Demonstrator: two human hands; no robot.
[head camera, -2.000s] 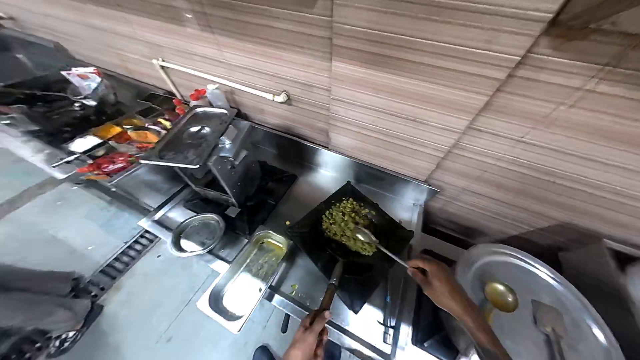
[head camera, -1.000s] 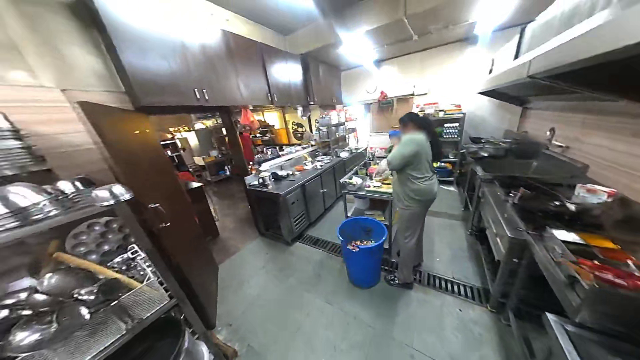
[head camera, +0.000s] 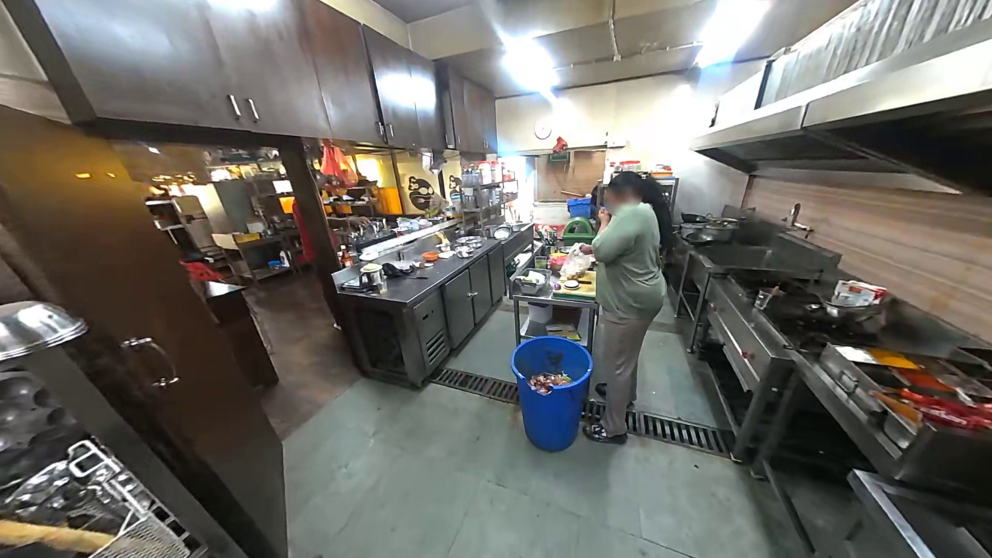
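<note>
Neither my left hand nor my right hand shows in the head view now, so what they hold or touch is hidden. A blue plastic bin with scraps inside stands on the floor near the middle. Behind it is a steel work table bearing a cutting board, a plastic bag and a tray of food. A person in a green top stands beside that table. At the right edge, a steel spice container rack holds colored powders and a red packet.
A steel counter with cabinets runs left of center. A brown door and a rack with a steel bowl are at the left. Stoves line the right wall under an exhaust hood. A floor drain grate crosses the floor.
The view has swung up from the stove to the room. Two seconds ago my left hand held a pan handle and my right hand a spoon in green food; both have left view.
</note>
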